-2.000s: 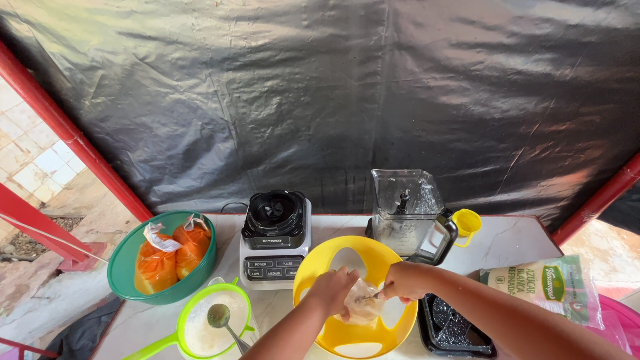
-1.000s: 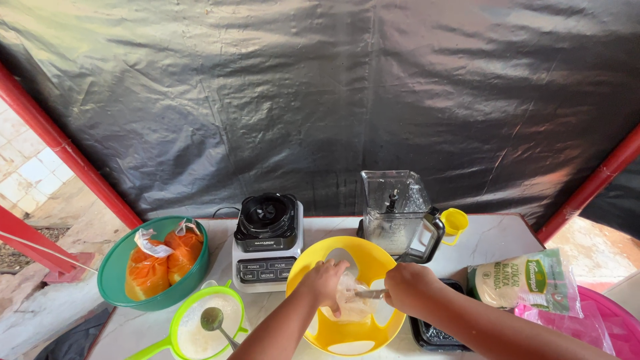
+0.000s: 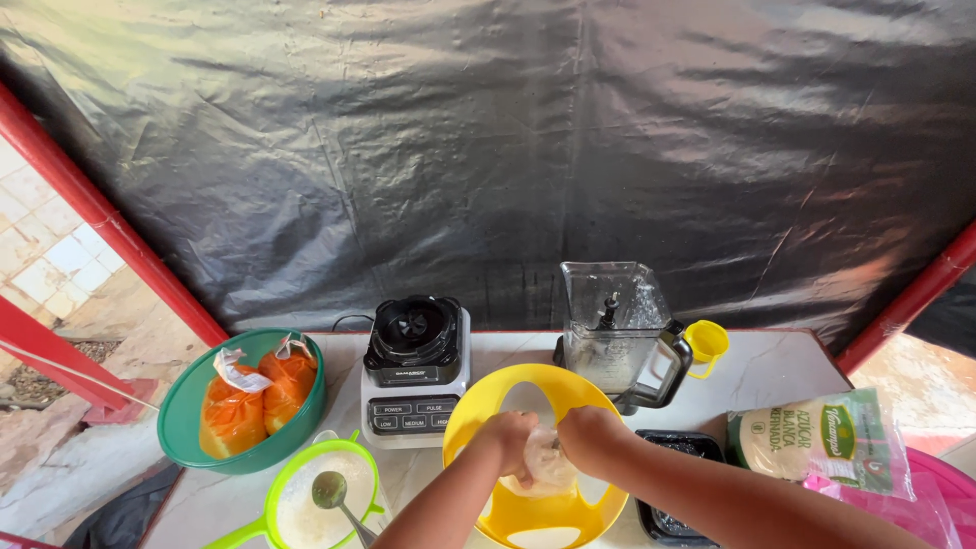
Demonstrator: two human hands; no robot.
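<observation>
Both hands are inside a yellow bowl. My left hand grips the left side of a clear plastic bag with pale contents. My right hand is closed at the bag's upper right, its fingers mostly hidden; a short bit of something shows beside it, too unclear to name. Left of the bowl, a metal spoon rests on a green-rimmed strainer holding pale, wet-looking material. Behind the bowl stand a blender base and, to its right, a clear blender jar with residue on its walls.
At the left, a green basin holds orange bags. A yellow cup stands right of the jar. A sugar bag, a black tray and a pink container lie at the right. Black plastic sheeting hangs behind the table.
Both hands have stayed at the plastic bag in the yellow bowl. The handle-like piece seen at my right hand one second ago is now mostly hidden.
</observation>
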